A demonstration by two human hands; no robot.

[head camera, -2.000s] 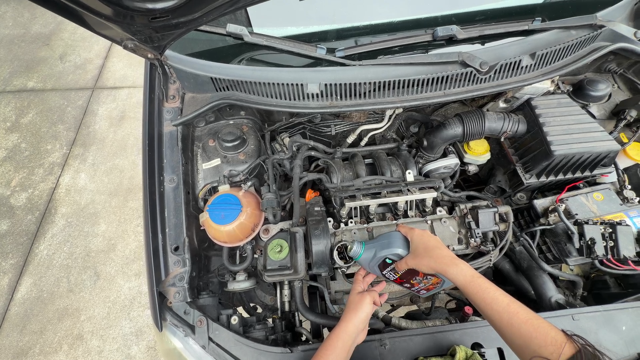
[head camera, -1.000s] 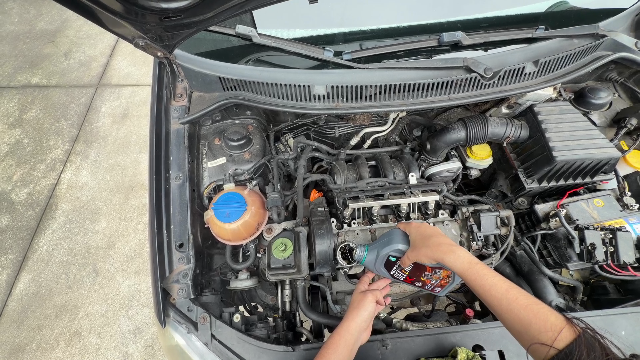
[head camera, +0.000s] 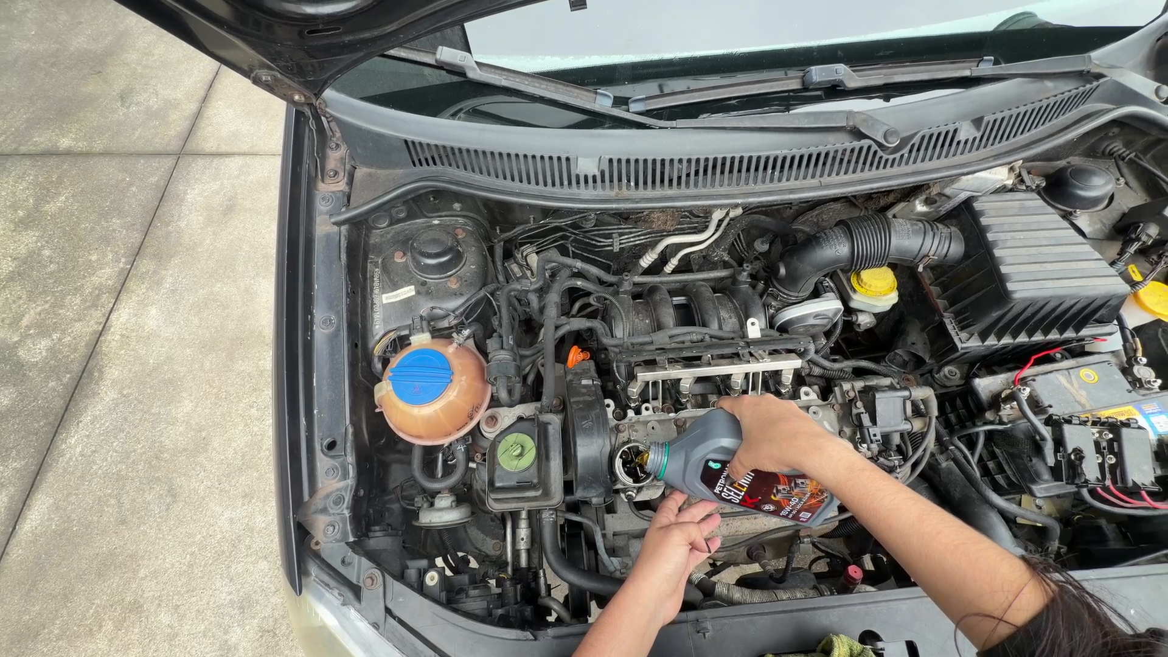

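Note:
My right hand (head camera: 776,438) grips the upper side of a grey plastic Petronas engine oil bottle (head camera: 707,447), tipped so its neck points left. The bottle's mouth is at the round oil filler opening (head camera: 631,464) of the engine, and golden oil shows between them. My left hand (head camera: 680,540) is just below the bottle near its neck, palm up, its fingertips at the underside; whether it bears any weight I cannot tell.
Left of the filler are a power steering reservoir with a green cap (head camera: 516,453) and an orange coolant tank with a blue cap (head camera: 421,376). A black air filter box (head camera: 1031,274) and the battery (head camera: 1068,388) lie right. The raised hood (head camera: 319,27) is upper left.
The bottle stays tipped at the filler in my right hand. My left hand's fingers have opened somewhat beneath it. The view has shifted slightly.

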